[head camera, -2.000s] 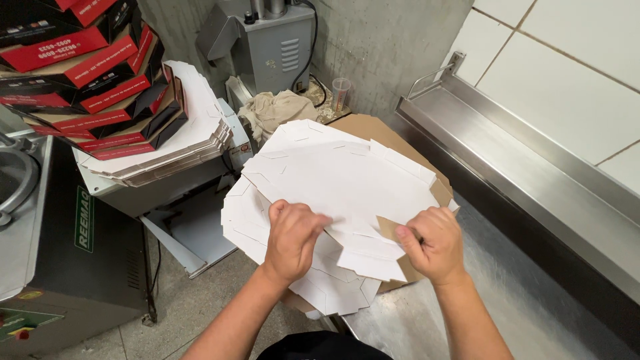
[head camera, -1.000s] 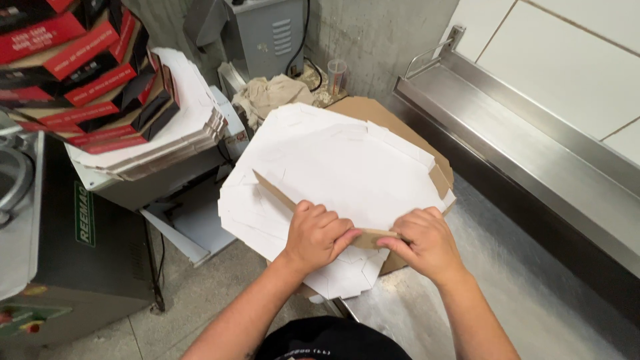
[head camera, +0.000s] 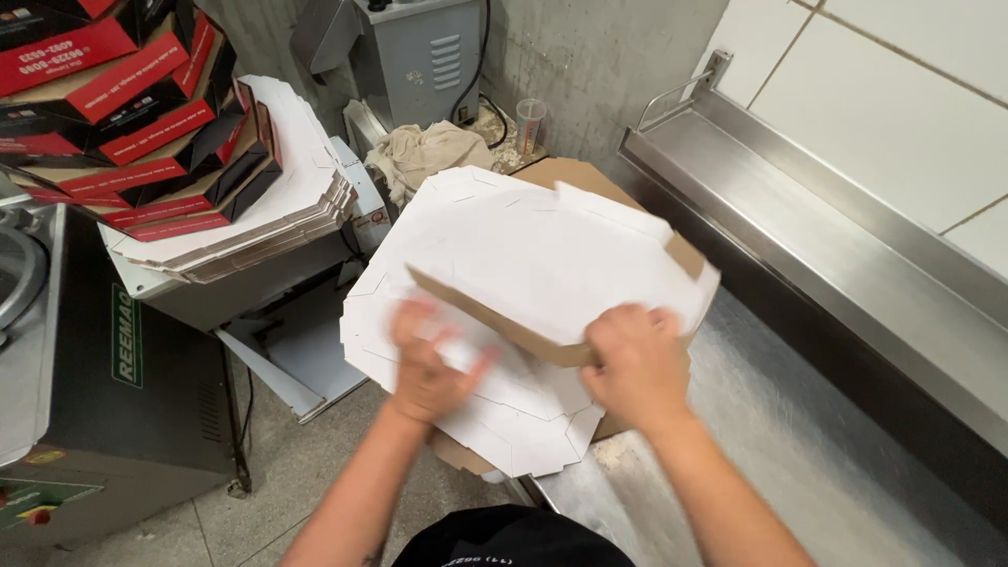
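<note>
A white cardboard pizza-box blank (head camera: 535, 244) lies on top of other flat blanks (head camera: 504, 441) at the edge of the steel counter. Its near side flap (head camera: 496, 319) stands folded up, showing brown board. My right hand (head camera: 638, 354) grips the folded flap at the blank's near right corner. Over the lower blanks, just on the near side of that flap, is my left hand (head camera: 433, 362), blurred, its fingers apart and holding nothing.
Folded red and black pizza boxes (head camera: 142, 134) stand piled on white blanks (head camera: 291, 157) at the left. A grey machine (head camera: 417, 63), a cloth (head camera: 429, 150) and a plastic cup (head camera: 530, 126) are behind. A steel shelf (head camera: 819, 220) runs along the tiled wall at right.
The near flap, lying flatter two seconds ago, is now folded up. My left hand has let go of it and moved left, while my right hand stays at the right corner.
</note>
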